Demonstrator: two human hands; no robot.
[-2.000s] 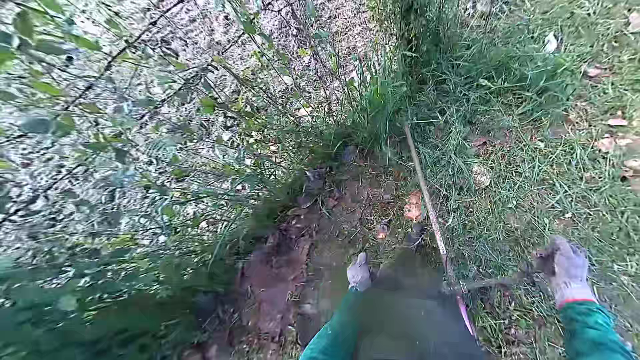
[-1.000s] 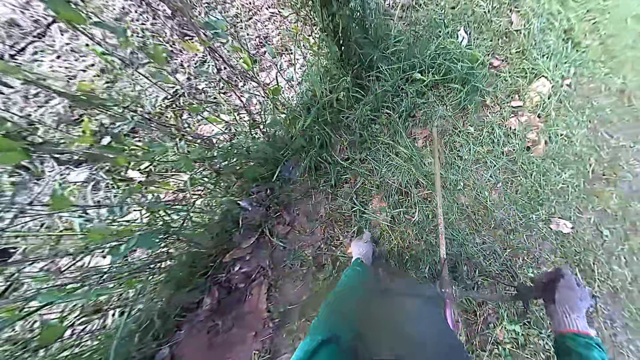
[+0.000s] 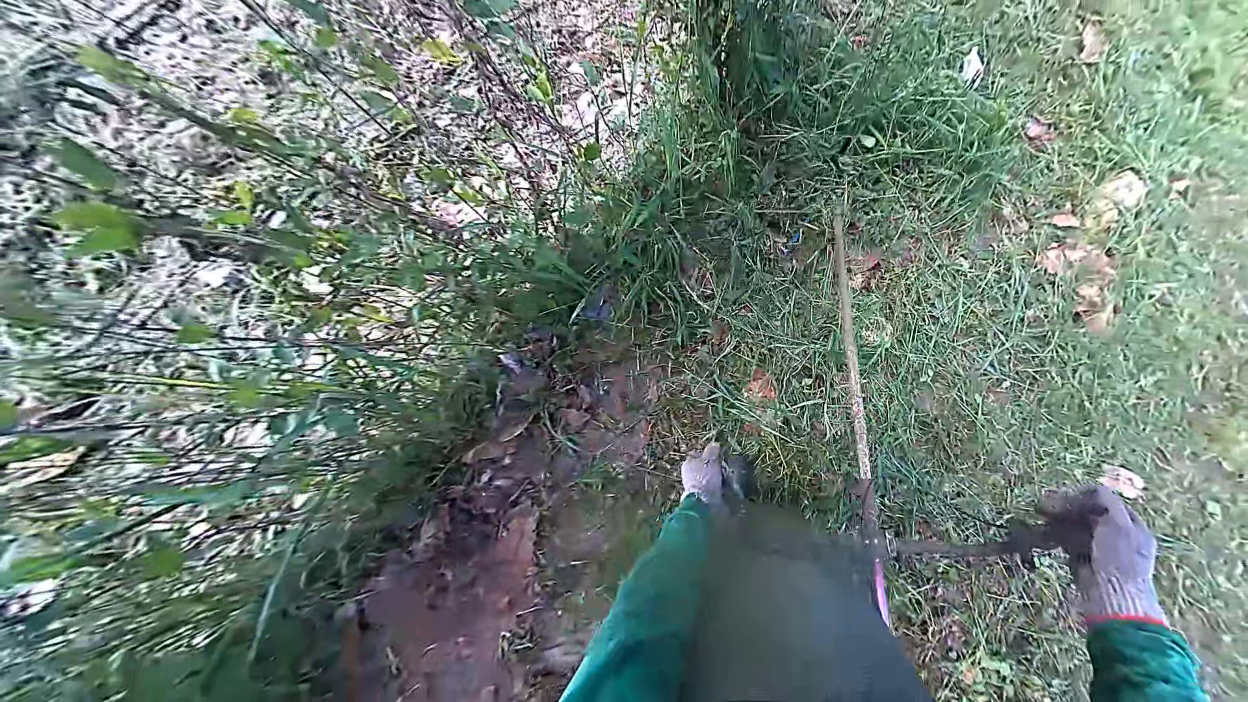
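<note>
My left hand (image 3: 704, 474), in a pale work glove and green sleeve, is closed around a dark grip in the lower middle. My right hand (image 3: 1116, 551), in a grey glove with a red cuff, is closed on the dark handle at the right end of a handlebar (image 3: 960, 549). The bar joins a long, thin shaft (image 3: 853, 390), which looks like that of a brush cutter. It runs away from me over the grass, with a pink strip near its lower end. Its far end lies low at the grass; any cutting head there cannot be made out.
Thin-stemmed shrubs (image 3: 322, 380) fill the left side. A tall grass clump (image 3: 741, 58) stands beyond the shaft's far end. Wet brown soil with dead leaves (image 3: 468, 595) lies left of my left arm. Short grass (image 3: 1014, 390) with dry leaves (image 3: 1082, 268) covers the right.
Over the two seconds the shaft's far end has swung right across the grass, then a little back left. Both hands have kept their hold. The view has shifted too.
</note>
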